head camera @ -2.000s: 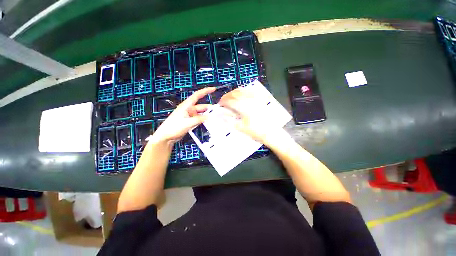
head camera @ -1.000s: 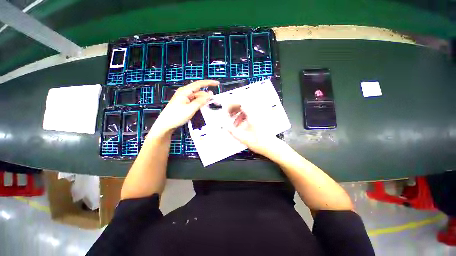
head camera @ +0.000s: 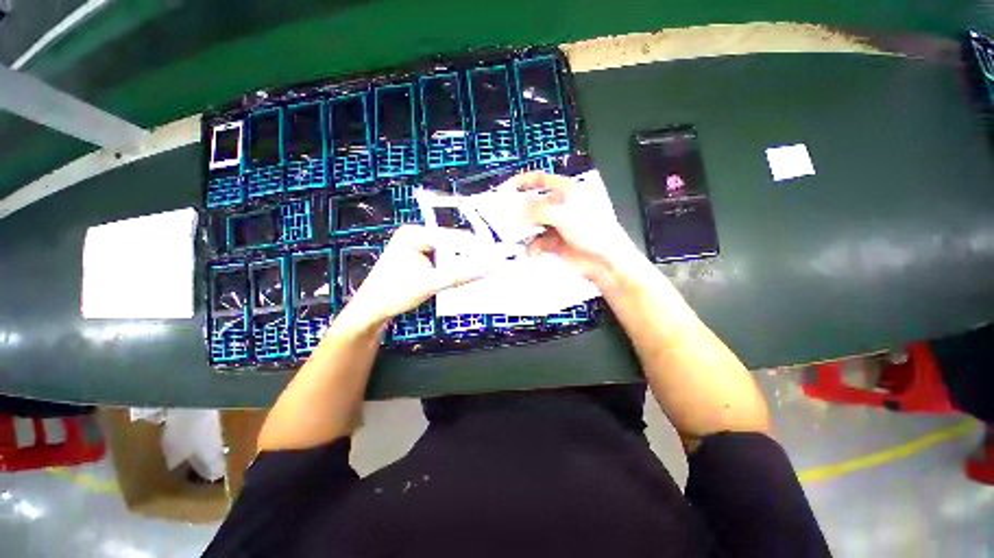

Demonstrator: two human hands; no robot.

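A white die-cut adhesive sheet (head camera: 523, 296) is held over the right part of the black housing tray (head camera: 395, 351). My left hand (head camera: 420, 267) pinches the sheet's lower left part. My right hand (head camera: 572, 223) grips its upper right part, fingers bent over it. The sheet's upper left part shows openings and looks raised or bent between the hands. The tray holds rows of blue-outlined phone housings (head camera: 306, 153); the top left one has a white frame (head camera: 226, 146) around its window. My fingertips and the sheet hide some middle and lower housings.
A stack of white sheets (head camera: 140, 265) lies left of the tray. A dark phone-like device (head camera: 676, 196) and a small white square (head camera: 790, 161) lie to the right. Below the bench are an open carton (head camera: 164, 496) at left and a red stool (head camera: 888, 381) at right.
The sheet has turned and its upper left part has lifted. My left hand has moved down to its lower left; my right hand has moved up and right. The camera view has shifted slightly.
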